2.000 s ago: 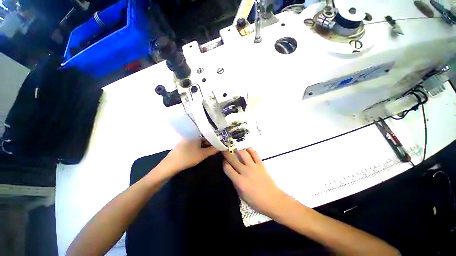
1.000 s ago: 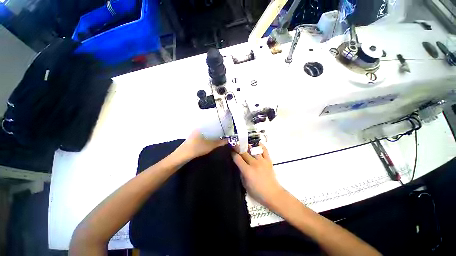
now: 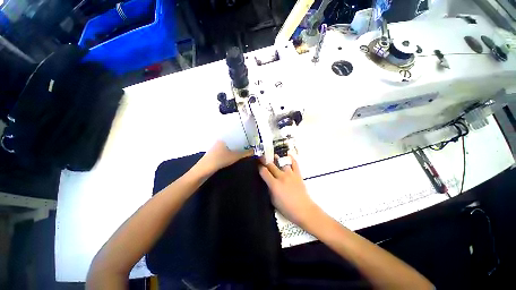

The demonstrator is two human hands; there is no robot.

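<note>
A black fabric panel (image 3: 215,221) with rounded corners lies on the white table and hangs toward its front edge. Its top edge is at the needle area (image 3: 260,148) of the white sewing machine (image 3: 334,107). My left hand (image 3: 219,158) is on the panel's top edge, left of the needle, its fingertips partly hidden by the machine head. My right hand (image 3: 286,184) is on the panel's right edge, just right of the needle, with something pale at its fingers. Both hands hold the panel's edge at the foot.
Red-handled snips (image 3: 431,171) lie on the table at right. A stack of black pieces (image 3: 62,113) is at the table's left end. A blue crate (image 3: 127,37) stands behind the table. Black material (image 3: 407,249) lies below the front edge at right. A thin cable hangs near the snips.
The camera view has shifted, so the machine sits farther right than two seconds ago. Both hands stay at the needle with the panel; its right edge now shows slightly more of the ruler beside it.
</note>
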